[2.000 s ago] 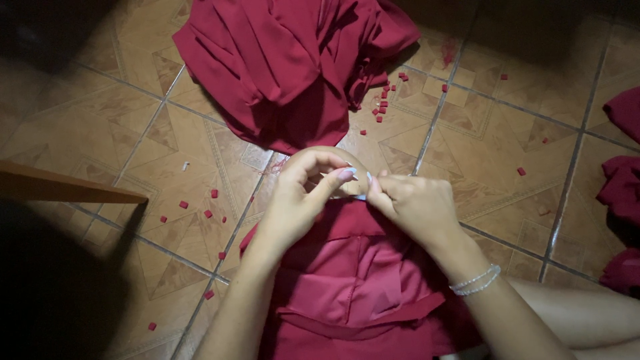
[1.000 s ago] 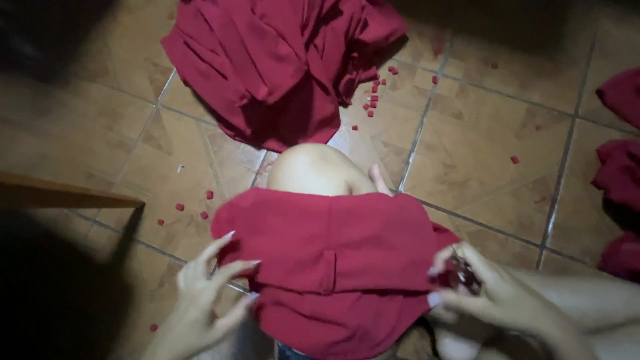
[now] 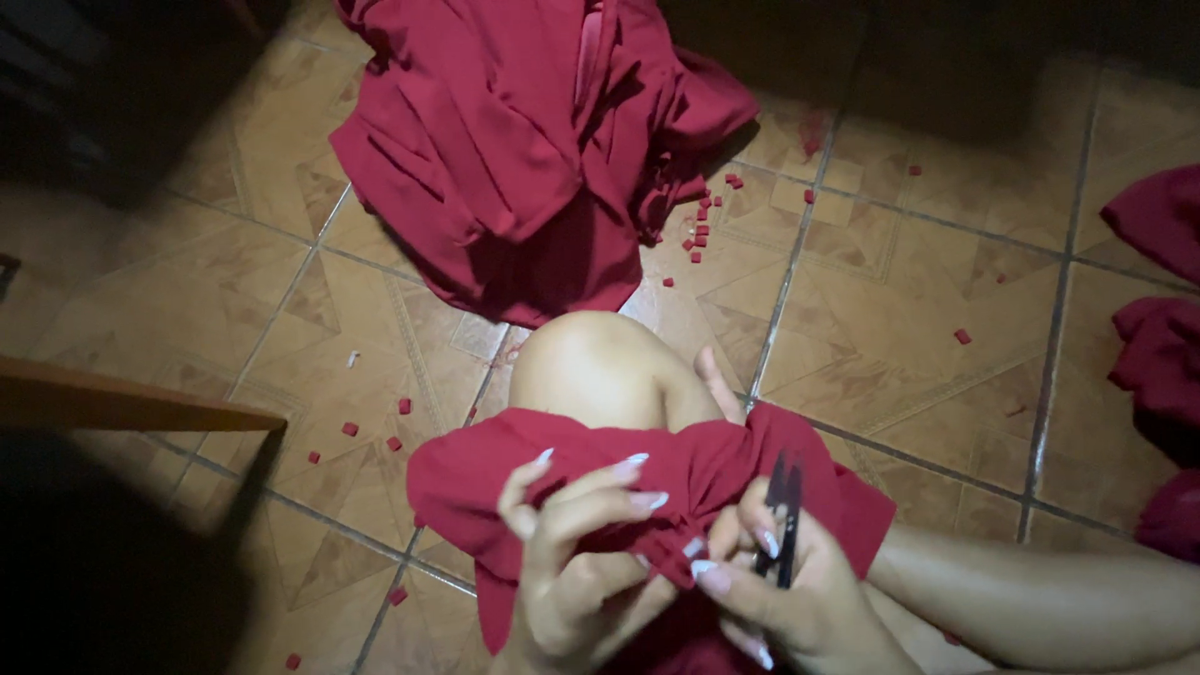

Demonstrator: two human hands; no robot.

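Note:
A red fabric garment [image 3: 562, 450] lies bunched over my bent knee. My left hand [image 3: 581, 553] grips the cloth near its middle, fingers curled into the folds. Close on its right, my right hand [image 3: 787, 581] holds a small dark cutting tool [image 3: 786, 525], which looks like thread snips, its points toward the top of the view. The right thumb and fingertips are at a narrow piece of the same cloth [image 3: 670, 553] between the hands. Blur hides whether the blades touch anything.
A heap of red fabric [image 3: 506, 159] lies on the tiled floor beyond my knee [image 3: 591, 366]. Small red cloth bits [image 3: 701, 230] are scattered about. More red pieces [image 3: 1162, 347] lie at the right edge. A wooden furniture leg [image 3: 141, 398] juts in from the left.
The garment, spread flat across my lap a second ago, is now bunched up. My hands have come together over it, and the dark tool now points out of my right hand.

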